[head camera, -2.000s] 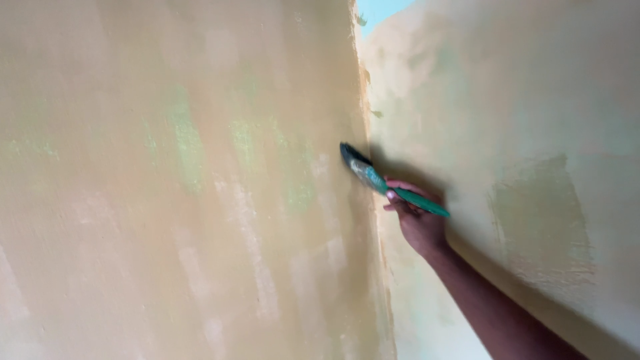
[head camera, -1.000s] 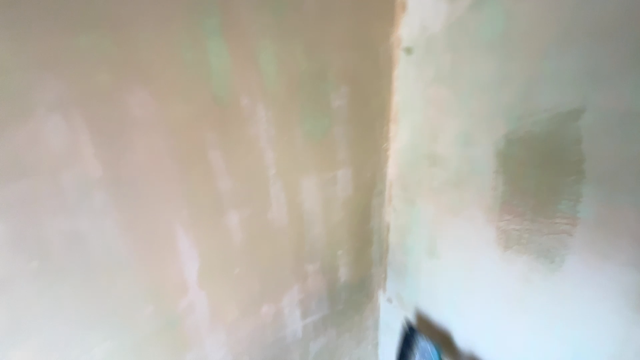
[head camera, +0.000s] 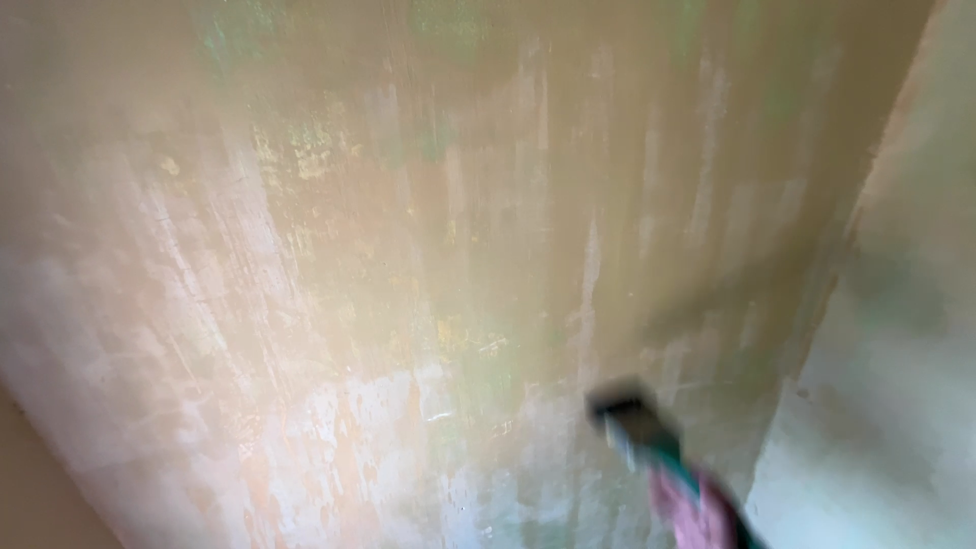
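A paintbrush (head camera: 637, 427) with dark bristles and a green handle shows at the lower right, blurred. My right hand (head camera: 698, 511) is closed around its handle at the bottom edge of the view, partly cut off. The brush points up and to the left in front of the patchy beige wall (head camera: 488, 252); whether its bristles touch the wall cannot be told. Pale streaks and greenish patches mark that wall, with a whiter area low down. My left hand is out of view.
An inside corner (head camera: 858, 221) runs down the right side, where a second, paler wall (head camera: 892, 404) meets the beige one. At the lower left a brown surface (head camera: 46, 480) borders the wall. A soft shadow falls near the corner.
The brush was at the corner between the walls two seconds ago; now it is in front of the left wall's lower part, still in my right hand. The view has swung left.
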